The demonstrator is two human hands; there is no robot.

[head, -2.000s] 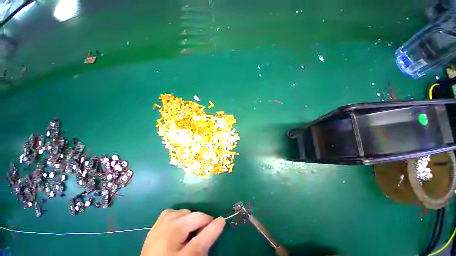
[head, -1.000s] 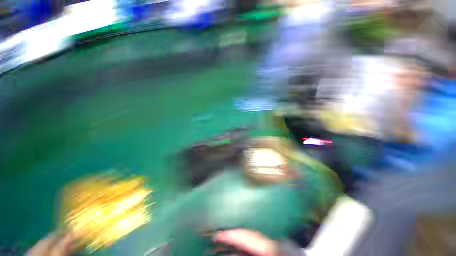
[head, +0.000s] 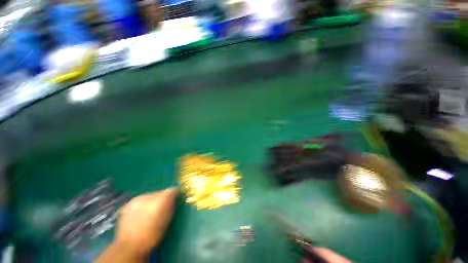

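The picture is blurred. My left hand [head: 144,218] is over the green bench between the dark component pile [head: 92,213] and the yellow component heap [head: 210,182], its fingertips by the heap's left edge; whether it holds anything cannot be told. My right hand [head: 328,255], cut off by the bottom edge, is shut on the dark handle of the soldering iron [head: 300,240], which points up and left. A small workpiece [head: 246,235] lies on the bench below the heap, apart from both hands.
The black parts bin [head: 308,160] is right of the heap, with the round brown pot [head: 365,184] beside it. A bluish clear bottle [head: 349,110] and the dark soldering station [head: 418,154] are at the right. White and blue items line the bench's far edge.
The view has swung, first right and then partly back, and now takes in the far edge. My left hand has left the workpiece and is by the heap; the iron is off the workpiece.
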